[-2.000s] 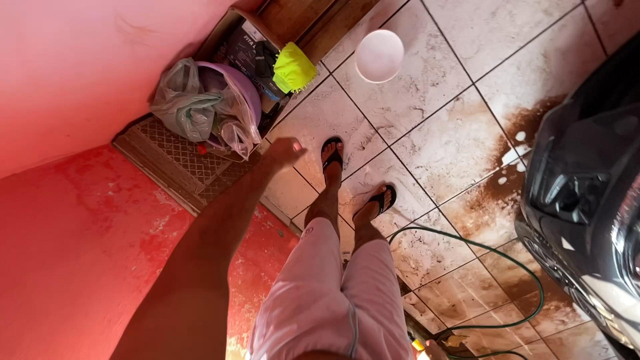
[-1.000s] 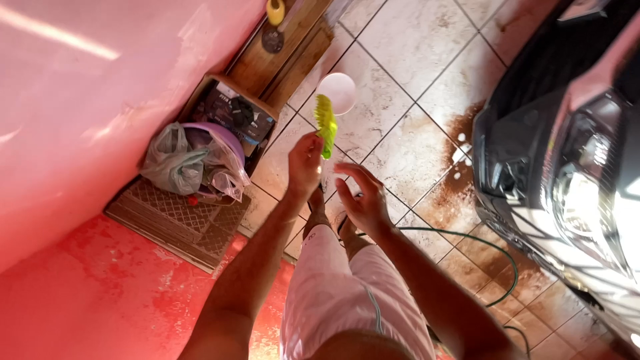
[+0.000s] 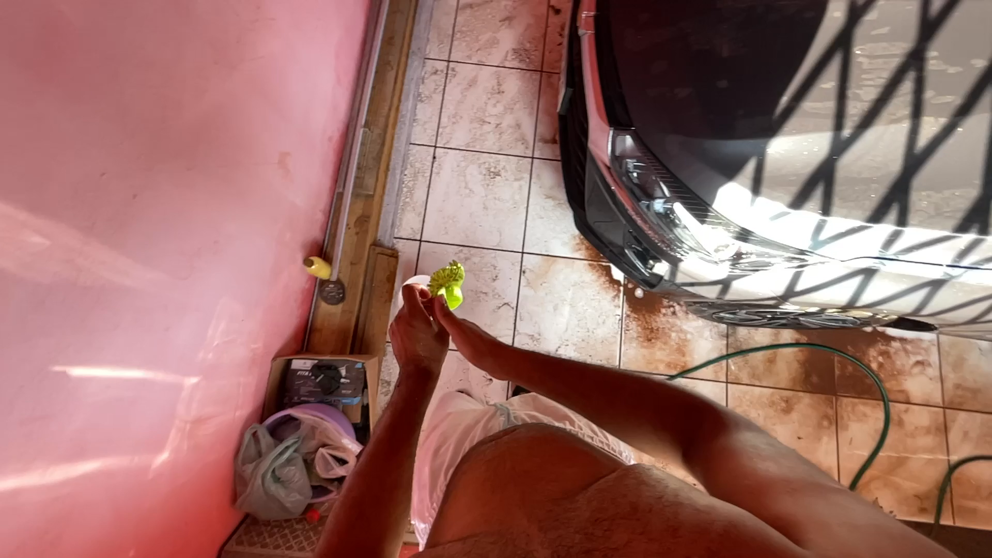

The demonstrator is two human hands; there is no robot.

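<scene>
Both my hands meet in front of me around a bright green microfiber wash mitt (image 3: 448, 285) with short noodle-like strands. My left hand (image 3: 418, 333) has its fingers closed on the near edge of the mitt. Against the mitt's lower edge are the fingers of my right hand (image 3: 469, 337), which also seem to pinch it. Partly hidden behind my left hand and the mitt, a round white container (image 3: 416, 280) shows over the tiled floor.
A car's front end (image 3: 666, 217) fills the upper right. A green hose (image 3: 880, 387) curves over wet, dirt-stained tiles (image 3: 666, 341). Along the pink wall (image 3: 155, 194) are wooden boards (image 3: 380, 287), a yellow bottle (image 3: 316, 267), a cardboard box (image 3: 275, 380) and plastic bags (image 3: 271, 473).
The green mitt lay on the cardboard box two seconds ago; one second ago my left hand held it up. My right hand has since come to it. The view has swung toward the car and wall.
</scene>
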